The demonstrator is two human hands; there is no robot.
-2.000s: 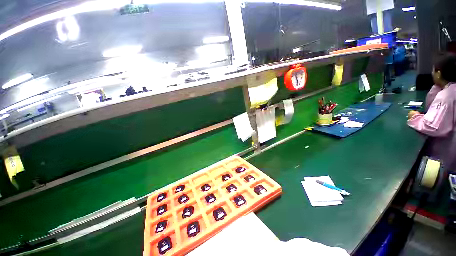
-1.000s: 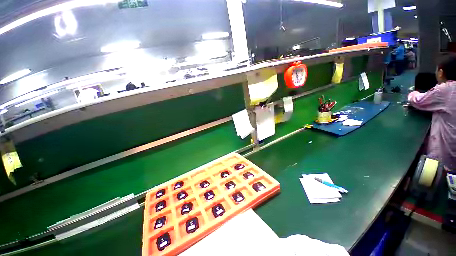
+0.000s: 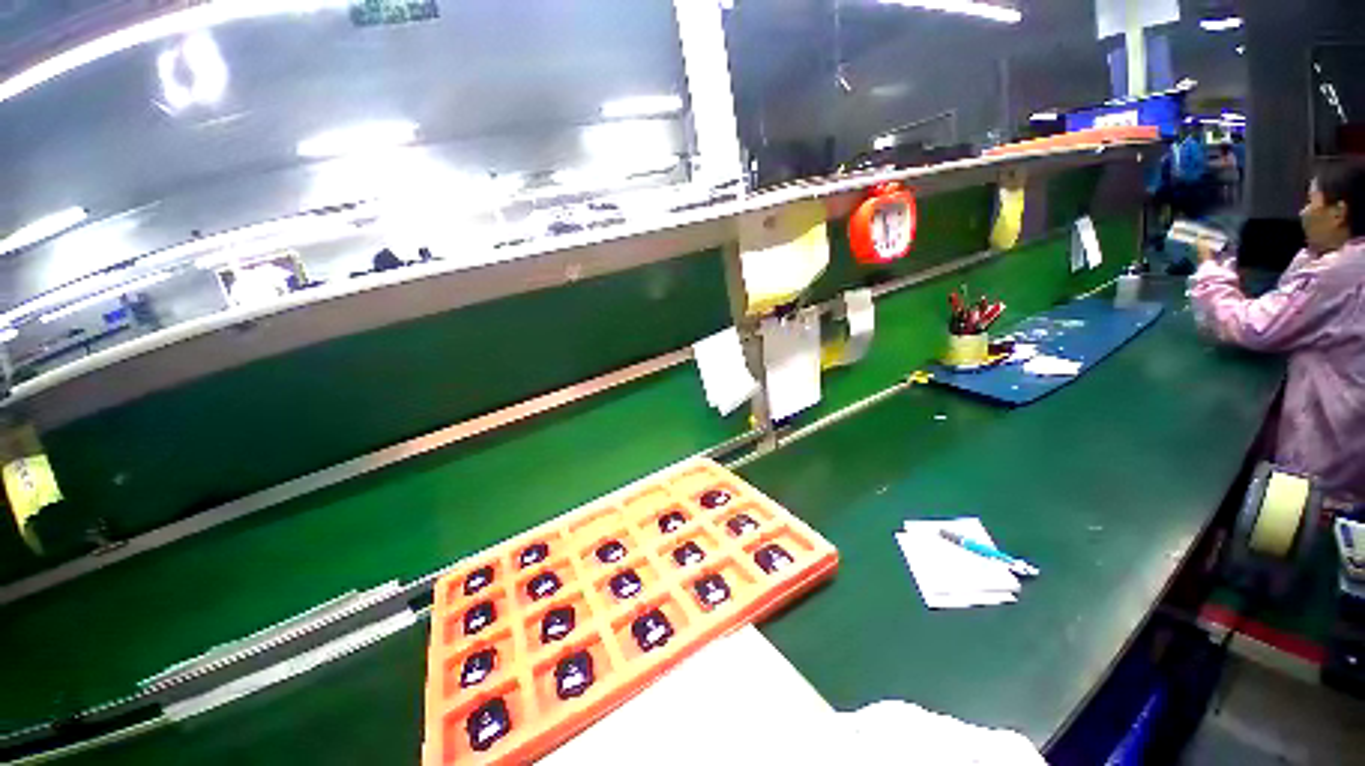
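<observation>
An orange tray lies at the lower centre on the green bench. It has a grid of square pockets. Most pockets hold a small black rounded unit with a white mark; some at the back edge look empty. A plain white sheet lies against the tray's near side and is cut off by the lower edge. A bright white rounded shape, perhaps a sleeve, shows at the bottom edge; I cannot tell surely what it is. Neither my left hand nor my right hand is visible.
White slips with a blue pen lie right of the tray. Farther right are a tool cup on a blue mat. Papers and a red round clock hang at the shelf. A person is at the right.
The person at the right has shifted and now holds a pale object raised in front. The tray, units, slips and pen have stayed in place; the camera view has shifted slightly.
</observation>
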